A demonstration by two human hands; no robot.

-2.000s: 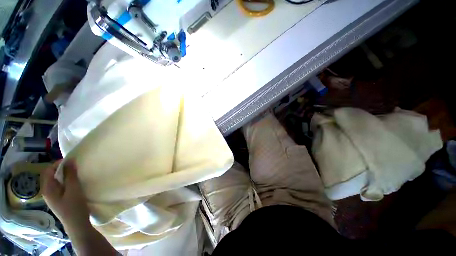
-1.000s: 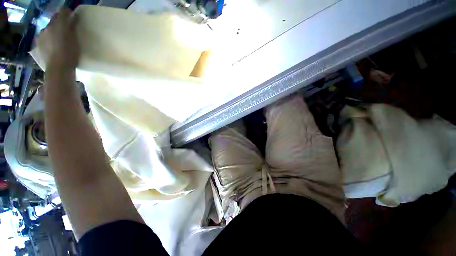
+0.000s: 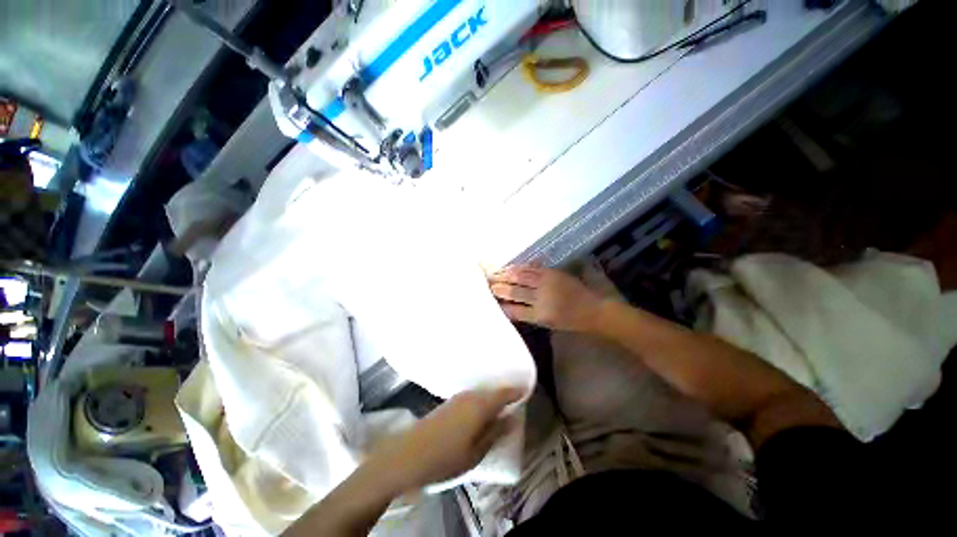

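A large white fabric panel [image 3: 420, 304] lies over the left part of the table and hangs over its front edge, with its bright white face up. My left hand [image 3: 477, 420] grips its near edge, above my lap. My right hand [image 3: 530, 297] rests at its right edge by the table's front edge; its fingertips touch the panel, and whether they pinch it is hidden by glare. The sewing machine [image 3: 420, 63] with "JACK" lettering stands behind. Its presser foot area [image 3: 407, 157] is at the panel's far edge, blurred by strong light.
A yellow-orange loop [image 3: 556, 73] and a dark thin tool [image 3: 724, 31] lie on the machine bed. The grey ruler edge [image 3: 672, 157] borders the table front. A cream fabric pile [image 3: 829, 325] is at the right. A cream-yellow machine [image 3: 126, 409] stands at the left.
The panel now shows its white face instead of the cream one. My left hand has come from the far left to the near edge. My right hand has entered view. The camera view has shifted.
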